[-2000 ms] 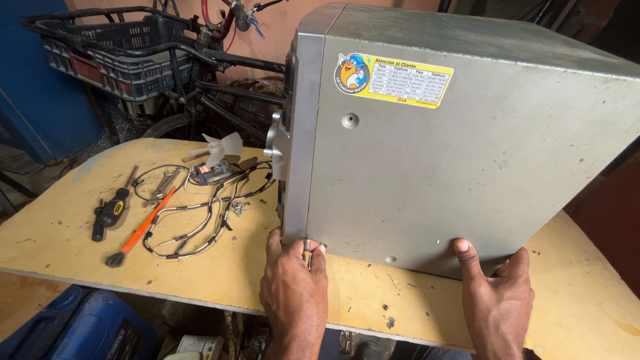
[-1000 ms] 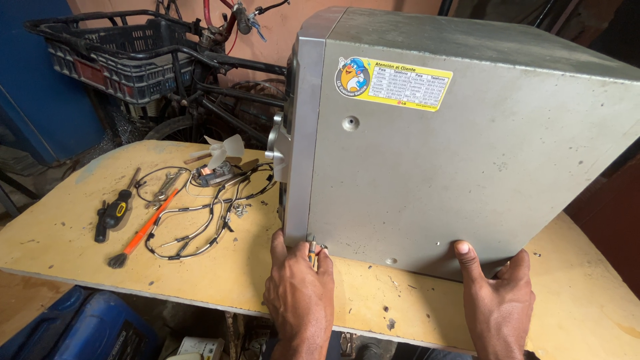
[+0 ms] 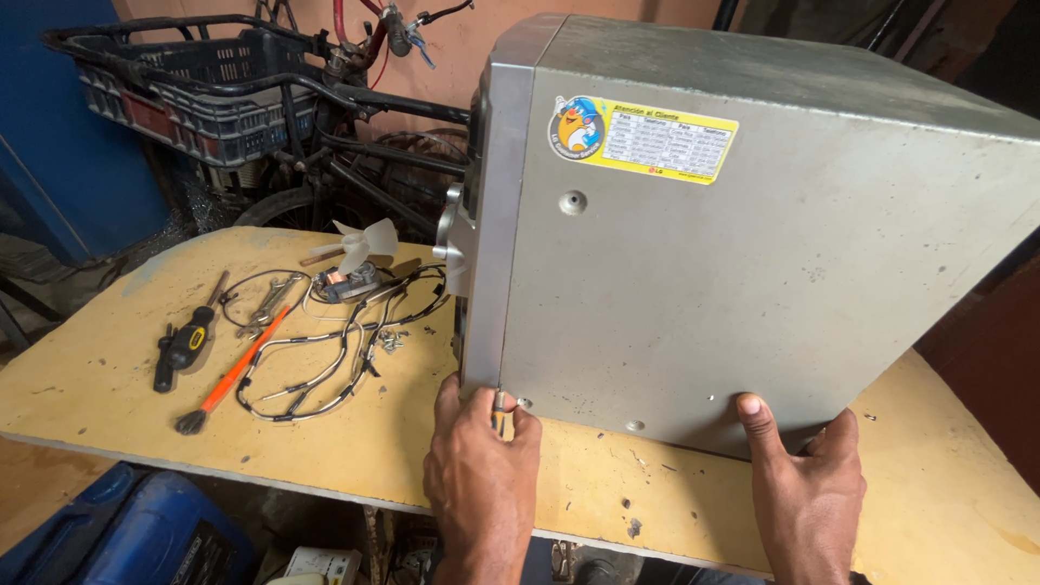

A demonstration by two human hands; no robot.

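A grey metal appliance housing (image 3: 731, 268) with an LG sticker (image 3: 650, 138) stands on the yellow tabletop (image 3: 390, 455). At its lower front corner, my left hand (image 3: 483, 471) holds a small tool with an orange-and-black handle (image 3: 499, 413), its tip at the seam between the front frame (image 3: 497, 203) and the side panel; the tool's exact kind is hidden by the fingers. My right hand (image 3: 808, 479) grips the bottom edge farther right, thumb on the side panel and fingers partly hidden beneath it.
Left on the tabletop lie a black-handled screwdriver (image 3: 193, 337), an orange brush (image 3: 244, 366), wrenches (image 3: 272, 305), a wiring harness (image 3: 349, 349), screws (image 3: 392, 340) and a small motor (image 3: 349, 280) with a fan blade (image 3: 366, 242). A bicycle with a crate (image 3: 203, 106) stands behind.
My left hand has shifted slightly at the lower front corner, and more of the small tool shows between its fingers. My right hand has stayed in place.
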